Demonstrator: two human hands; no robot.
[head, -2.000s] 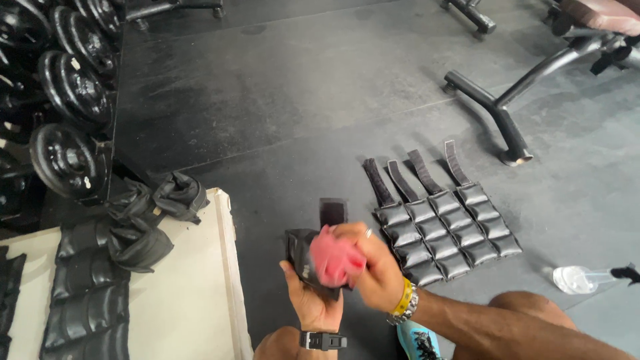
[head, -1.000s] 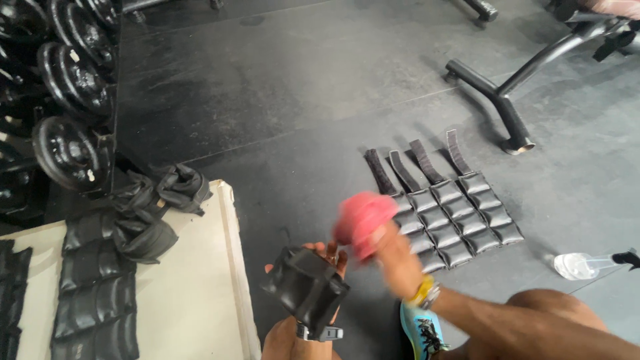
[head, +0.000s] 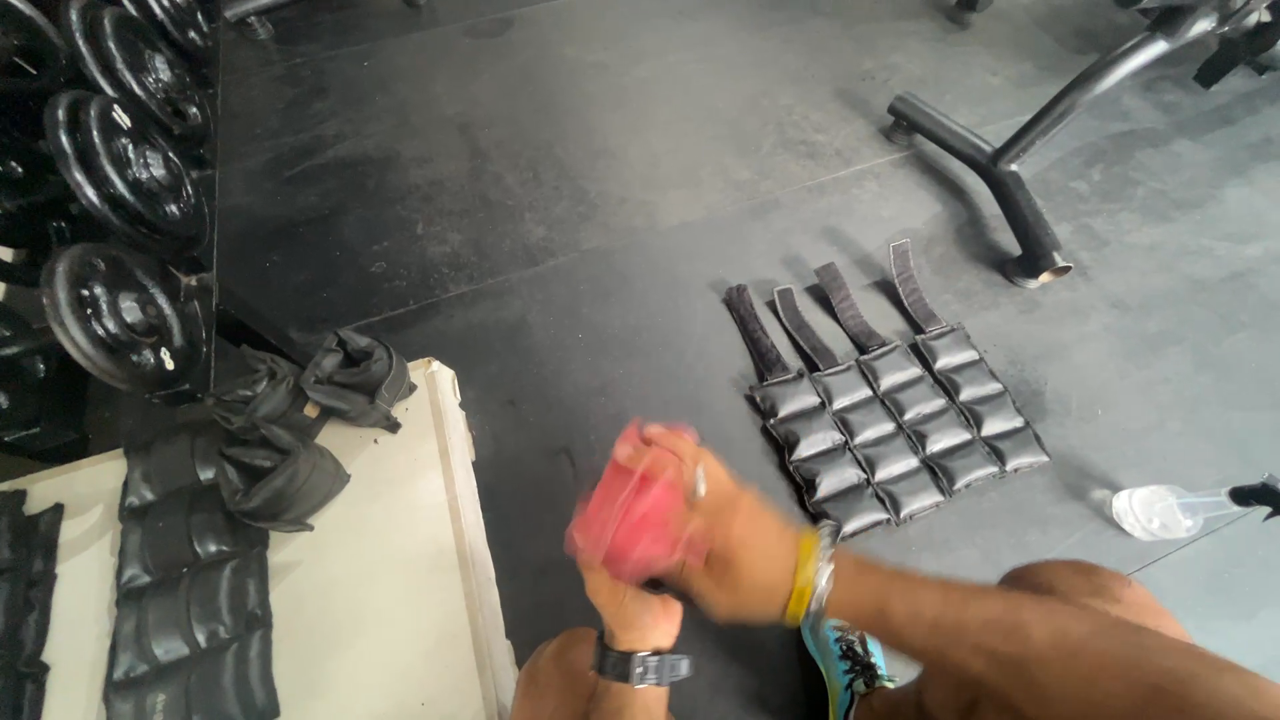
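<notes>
My right hand (head: 735,540), with a yellow band and a metal bracelet at its wrist, grips a blurred pink cloth (head: 640,505). The cloth lies over my left hand (head: 635,610), which wears a black watch and is mostly covered. The black ankle weight in the left hand is nearly hidden; only a dark bit shows under the cloth. To the right on the floor, several black padded ankle weights (head: 900,430) lie side by side, their straps stretched away from me.
A cream board (head: 370,600) at left bears flat black weights (head: 195,590) and rolled ones (head: 285,475). Weight plates (head: 120,315) hang behind it. A bench leg (head: 1010,180) stands upper right. A clear plastic bottle (head: 1160,512) lies at right. My blue shoe (head: 845,665) is near the floor weights.
The cloth was held to the right of the black weight one second ago; now it covers that weight. The row of weights on the floor has stayed put.
</notes>
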